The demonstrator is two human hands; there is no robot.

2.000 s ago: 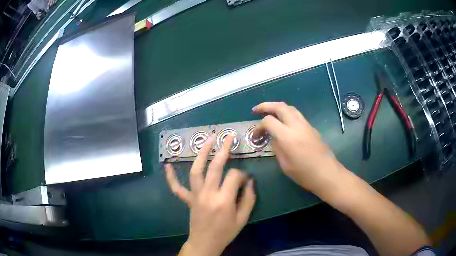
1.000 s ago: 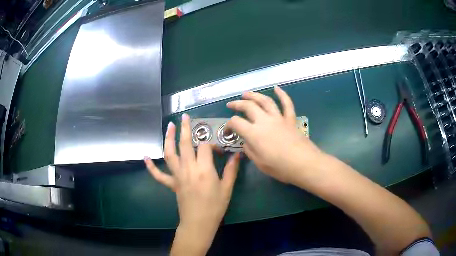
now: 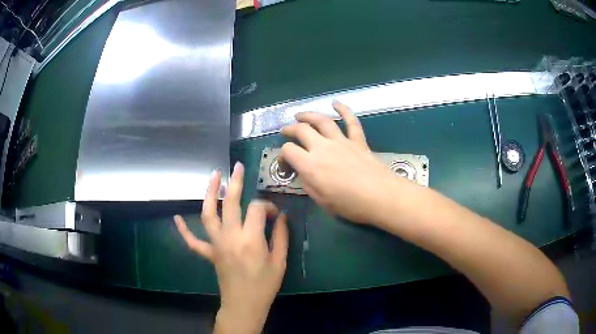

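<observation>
A grey metal fixture (image 3: 419, 163) with round nests lies on the green surface in the middle. My right hand (image 3: 340, 173) lies across it and hides its middle nests. Its thumb and index fingertips touch the silvery ringed part (image 3: 282, 171) in the leftmost nest. Another ringed part (image 3: 402, 171) shows in the rightmost nest. My left hand (image 3: 242, 241) is just below and left of the fixture, fingers apart, holding nothing visible.
A steel plate (image 3: 160, 104) lies left. A metal rail (image 3: 405, 92) runs behind the fixture. At right are tweezers (image 3: 496, 140), a dark disc (image 3: 512, 156), red-handled pliers (image 3: 537, 163) and a clear blister tray (image 3: 586, 111). Metal bars (image 3: 59, 228) are at lower left.
My right hand has moved from the rightmost nest along the fixture to the leftmost one. My left hand has come off the fixture to its lower left. The whole view has shifted.
</observation>
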